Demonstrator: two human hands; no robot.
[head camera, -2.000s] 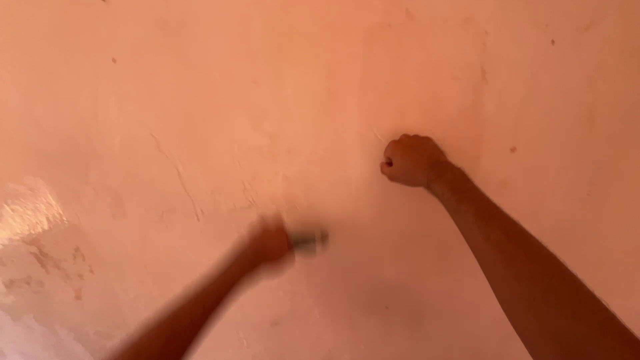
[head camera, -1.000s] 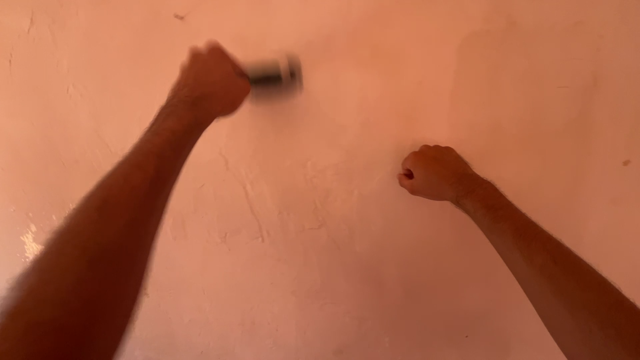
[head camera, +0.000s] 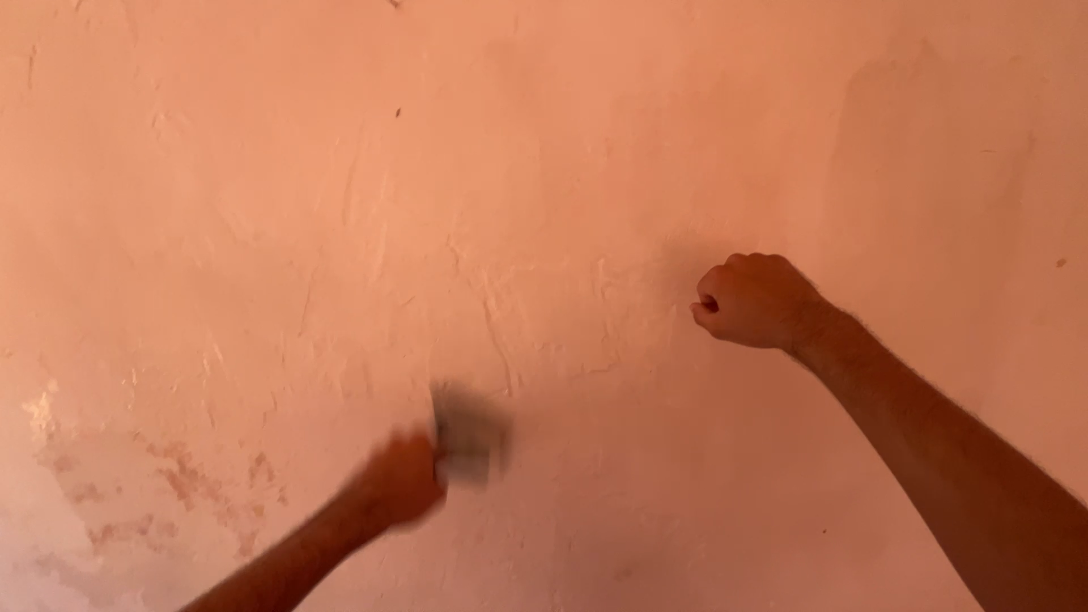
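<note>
A pink-orange painted wall (head camera: 595, 170) with uneven plaster fills the head view. At lower centre-left, my left hand (head camera: 404, 478) is closed around a grey flat-bladed tool (head camera: 473, 435), possibly a scraper; both are blurred by motion. Whether its edge touches the wall cannot be told. My right hand (head camera: 756, 300) is a closed fist to the right of centre, close to the wall surface, with nothing seen sticking out of it.
Raised ridges and cracks (head camera: 497, 331) run down the wall near its middle. A worn patch with reddish stains (head camera: 183, 476) lies at the lower left. A small dark speck (head camera: 398, 112) marks the upper part.
My left hand has swung with the tool from the upper left of the view, one second ago, to lower down. My right fist keeps the same closed shape.
</note>
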